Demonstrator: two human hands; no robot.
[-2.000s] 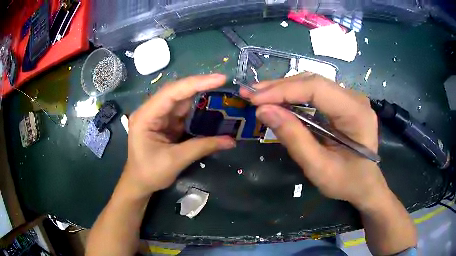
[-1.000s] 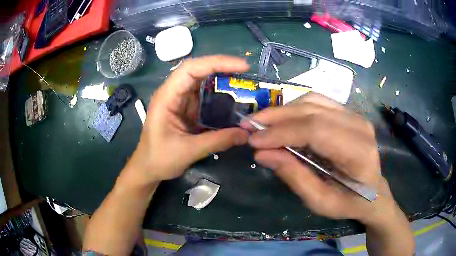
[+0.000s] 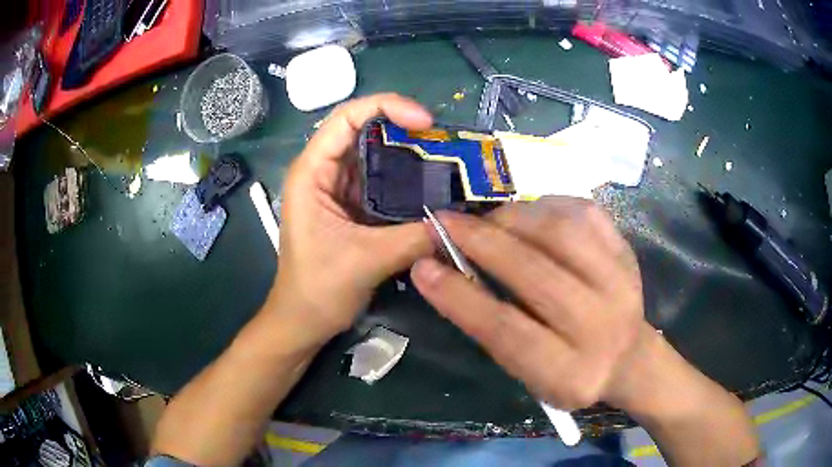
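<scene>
My left hand (image 3: 319,219) holds a black phone frame (image 3: 394,181) by its left end, fingers above and thumb below. A blue circuit board (image 3: 474,160) with gold strips lies along the frame's upper and right part. A white rectangular piece (image 3: 538,162) extends from the board's right end. My right hand (image 3: 556,283) holds silver tweezers (image 3: 449,244), with their tip at the frame's lower edge beside my left thumb. The tweezers' rear end shows below the right hand. The hand hides their middle.
A clear dish of screws (image 3: 222,98), a white rounded piece (image 3: 320,77) and a red tray (image 3: 137,55) are at upper left. A front housing (image 3: 572,107) lies behind the work. A black electric screwdriver (image 3: 771,251) is at right. A crumpled scrap (image 3: 378,354) lies near the front edge.
The frame has tilted to show more of its inside and the white piece at its right. My right hand has moved down, and the tweezers now point up more steeply at the frame's lower edge.
</scene>
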